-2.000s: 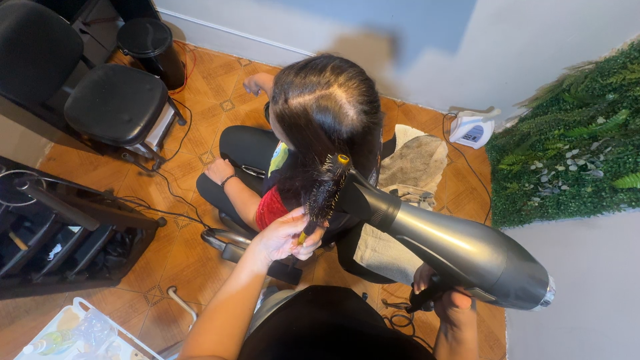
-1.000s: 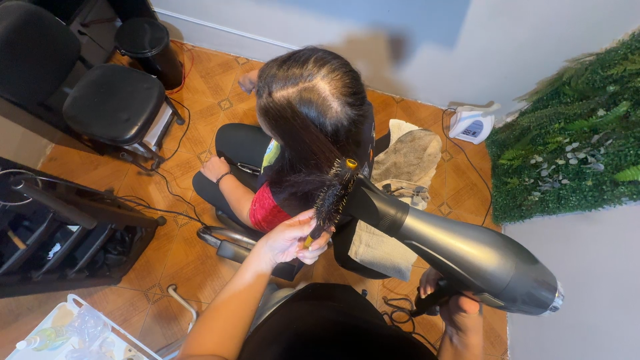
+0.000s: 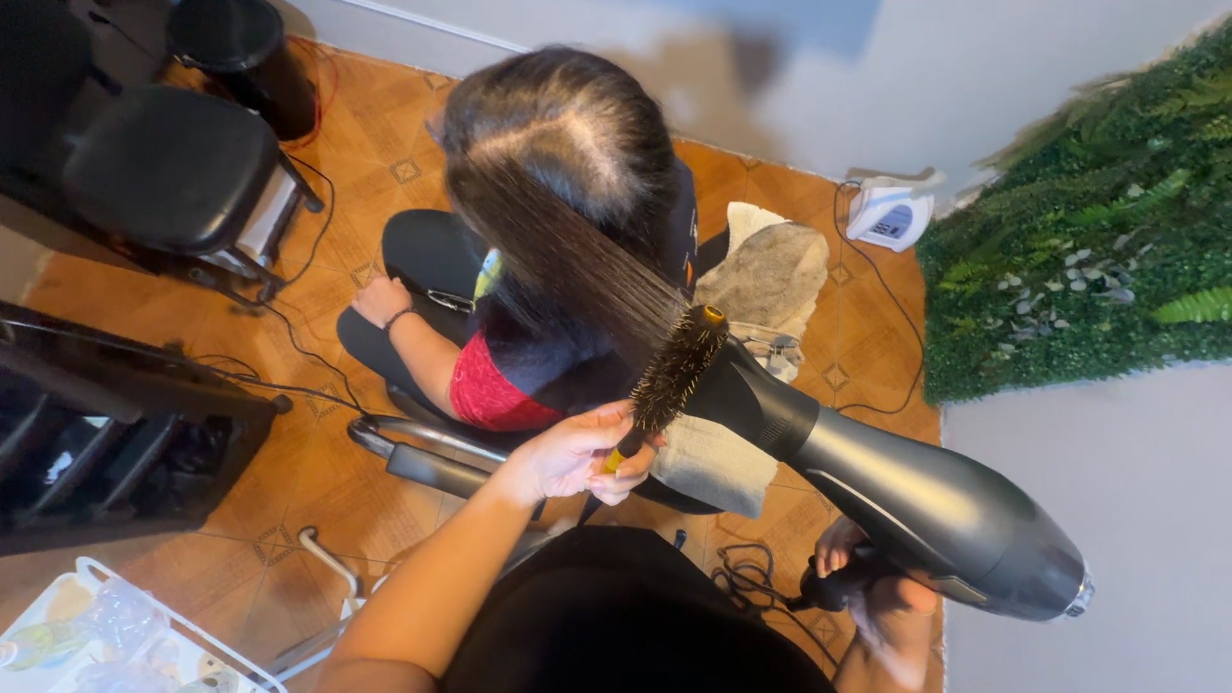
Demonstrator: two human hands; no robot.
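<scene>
My left hand (image 3: 587,454) grips the handle of a round hair brush (image 3: 679,371) with dark bristles and a yellow tip. A stretched section of long dark hair (image 3: 577,255) runs from the seated person's head (image 3: 563,135) down to the brush. My right hand (image 3: 876,582) is closed around the handle of a grey hair dryer (image 3: 924,500), low at the right. The dryer's black nozzle (image 3: 751,390) points at the hair right behind the brush; whether they touch cannot be told.
A towel (image 3: 770,279) lies beside the seated person on the chair. Around stand a black chair (image 3: 168,168), a black bin (image 3: 241,63), a dark trolley (image 3: 125,433) and a white tray (image 3: 173,635). Cables (image 3: 751,577) lie on the floor. A white device (image 3: 890,212) stands by the wall near artificial greenery (image 3: 1078,231).
The brush has moved outward from the head, with the hair section now longer and straighter between them. The dryer nozzle has stayed close to the brush.
</scene>
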